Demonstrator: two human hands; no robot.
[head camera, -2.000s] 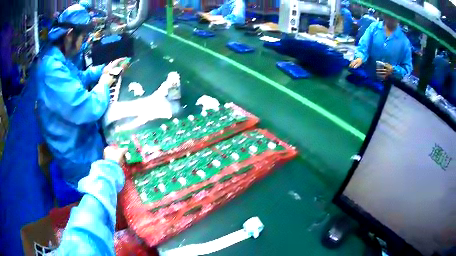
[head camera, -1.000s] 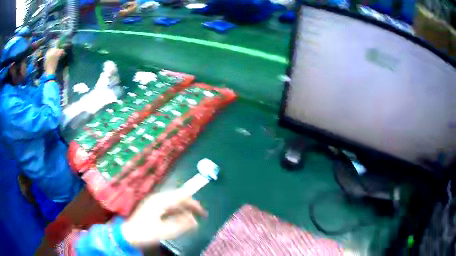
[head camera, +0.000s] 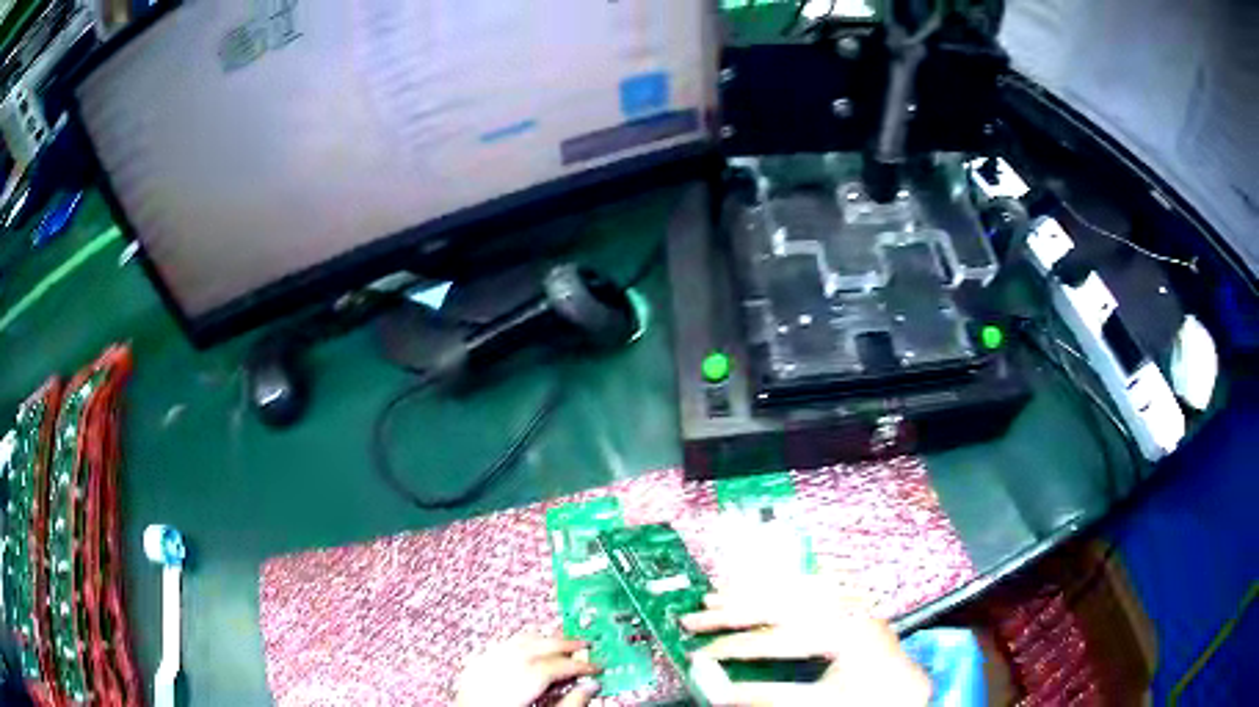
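Three green circuit boards show over the pink bubble wrap sheet (head camera: 401, 601). One long board (head camera: 584, 559) lies at centre. My left hand (head camera: 528, 671), cut off by the bottom edge, has its fingertips at that board's lower left edge; whether it grips it is unclear. My right hand (head camera: 808, 656) holds a second board (head camera: 660, 573), tilted and partly overlapping the first. A third board (head camera: 755, 495) lies behind my right hand, blurred by glare. The black test fixture (head camera: 697, 421) stands behind the sheet, with its clear plate (head camera: 863, 276) down.
A handheld scanner (head camera: 532, 318) with looped cable and a mouse (head camera: 276, 380) lie below the monitor (head camera: 401, 152). A white label strip (head camera: 170, 608) and red-wrapped board rows (head camera: 69, 525) are at left. A power strip (head camera: 1111, 345) is right of the fixture, a cardboard box (head camera: 1111, 615) below the edge.
The view has swung right from the stacked boards to the fixture. My left hand, empty over the label strip before, is now at a board. My right hand has come into view holding a board.
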